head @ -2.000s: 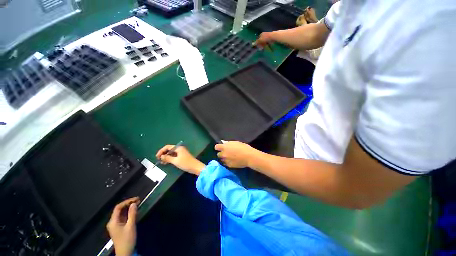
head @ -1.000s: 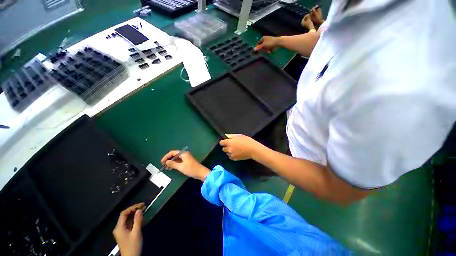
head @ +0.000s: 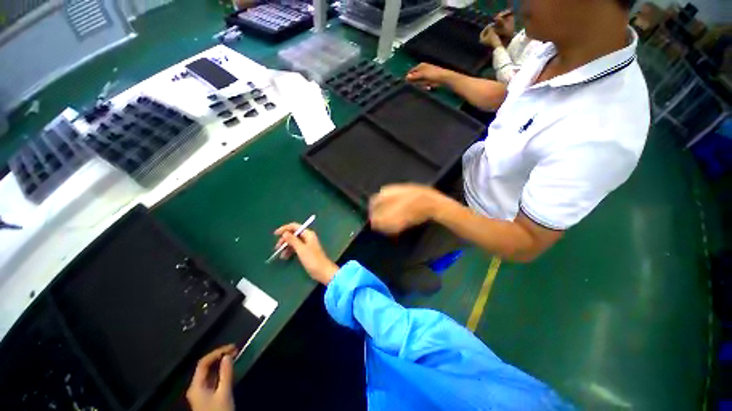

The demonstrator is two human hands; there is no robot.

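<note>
My right hand (head: 303, 247) holds thin silver tweezers (head: 291, 239) over the green bench, right of the work pad; their tip points down to the left. My left hand (head: 213, 380) is at the bottom edge of the picture, thumb and fingertips close together at the pad's front border. Whether it pinches a small part cannot be told. The black work pad (head: 239, 329) has a white border and a white label (head: 257, 299) at its right end. Beyond it lies the black divided parts tray (head: 120, 297) with loose small components (head: 195, 294) near its right side.
A person in a white shirt (head: 562, 136) sits at right, one blurred hand near a second black tray (head: 385, 148). White paper (head: 311, 116), a clear blister tray (head: 319, 54) and a dark pocketed tray (head: 363, 83) lie behind. Filled blister trays (head: 144, 132) stand on the white board.
My right hand has moved slightly right, away from the label, and the tweezers show more fully. The neighbour leans back, and their near hand has left the second tray's corner. The view has shifted.
</note>
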